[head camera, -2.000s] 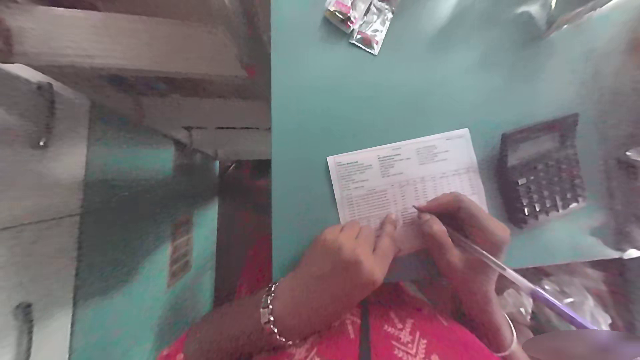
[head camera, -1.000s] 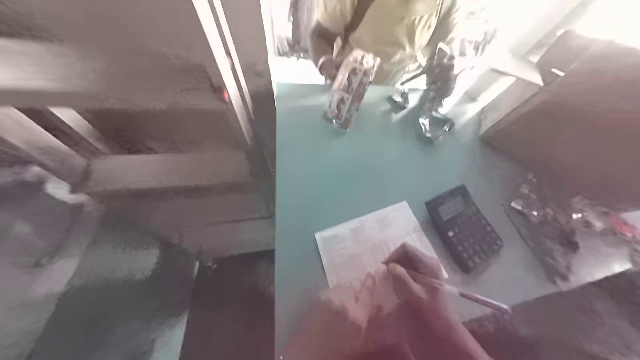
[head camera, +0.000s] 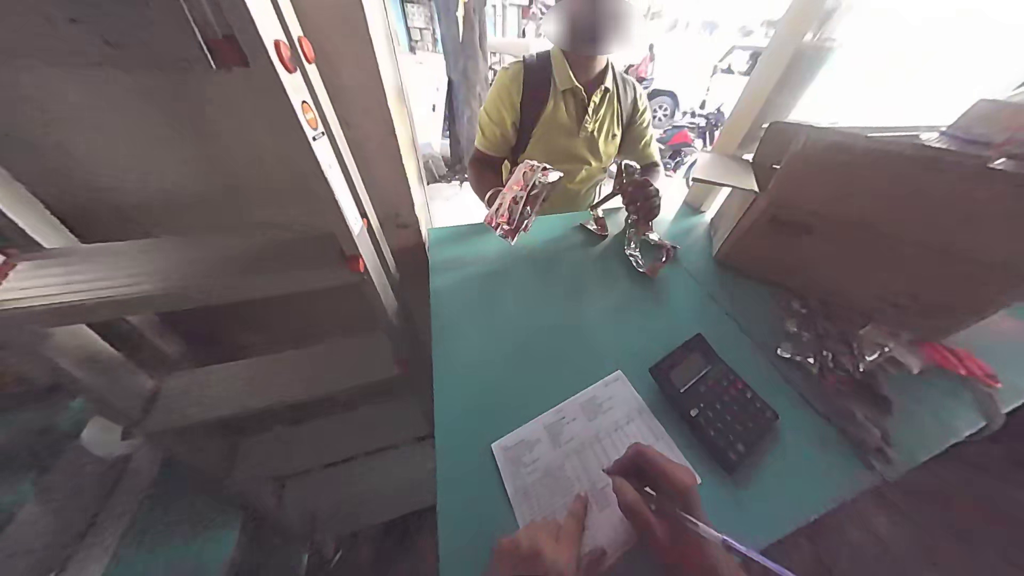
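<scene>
A white printed form (head camera: 560, 448) lies tilted on the green tabletop (head camera: 512, 320). Its lower edge is partly covered by my left hand (head camera: 548, 544), whose fingers rest on the sheet. My right hand (head camera: 660, 496) grips a pen (head camera: 724, 544), the tip near the middle of the paper's right half. Just beyond my right hand is a black desk calculator (head camera: 714, 402), lying flat beside the form.
Across the table a person in a yellow shirt (head camera: 576, 136) holds shiny foil packets (head camera: 520, 202) and a strip of foil (head camera: 644, 240). A cardboard box (head camera: 872, 216) stands at right, with crumpled plastic packaging (head camera: 840, 344) before it. Shelves (head camera: 280, 384) are at left.
The view has tilted up, bringing the person across the table into sight. Both my hands stay at the form, the pen still in my right hand.
</scene>
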